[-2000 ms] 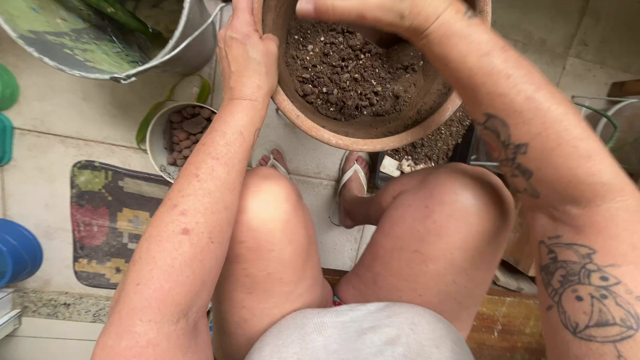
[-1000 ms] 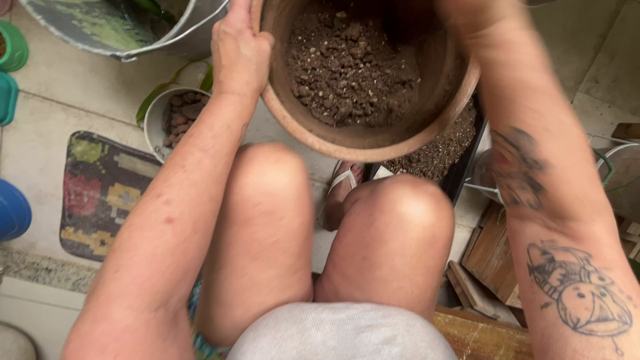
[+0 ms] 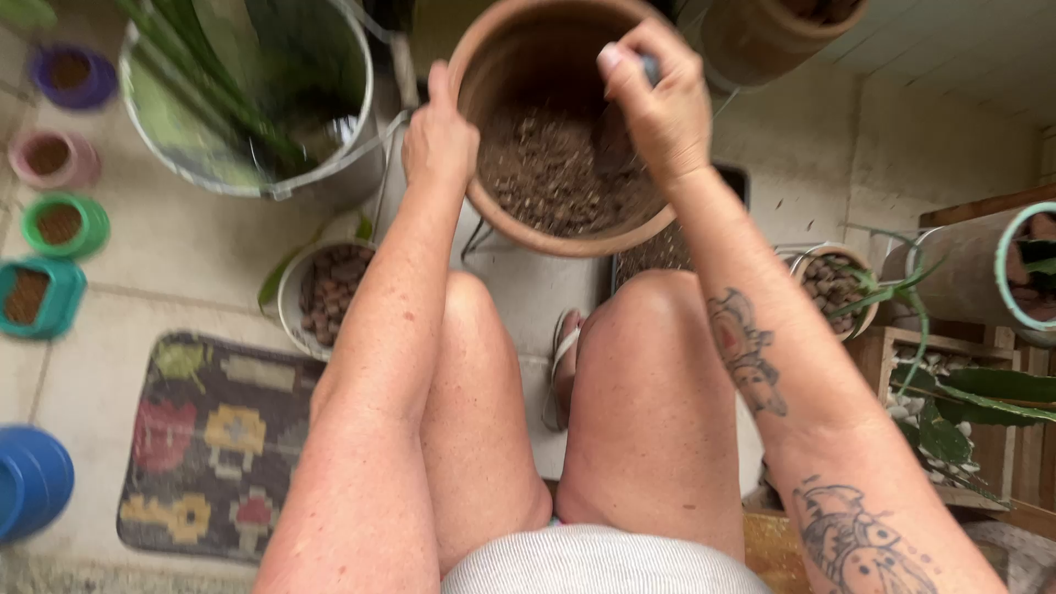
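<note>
A round terracotta pot (image 3: 569, 243) stands at the top middle, tilted toward me, with dark loose soil (image 3: 549, 177) inside. My left hand (image 3: 441, 136) grips its left rim, fingers outside or over the edge. Over the right part of the pot, my right hand (image 3: 660, 103) is closed around a small tool's handle (image 3: 652, 68), greyish at the end. The tool's dark, blurred blade (image 3: 615, 144) reaches down to the soil; its exact kind is unclear.
A large bucket (image 3: 280, 190) with long green leaves is at upper left. A white pot of clay pebbles (image 3: 334, 293) sits below it. Small colourful pots, a patterned mat (image 3: 223, 437) and a blue container (image 3: 29, 483) lie left. A black tray (image 3: 734, 177) with soil, another pebble pot (image 3: 837, 289) and potted plants are right.
The pot shows less soil than in the earlier frames, with more of its inner wall bare. My right hand, partly out of view before, now shows with the tool. The view has shifted.
</note>
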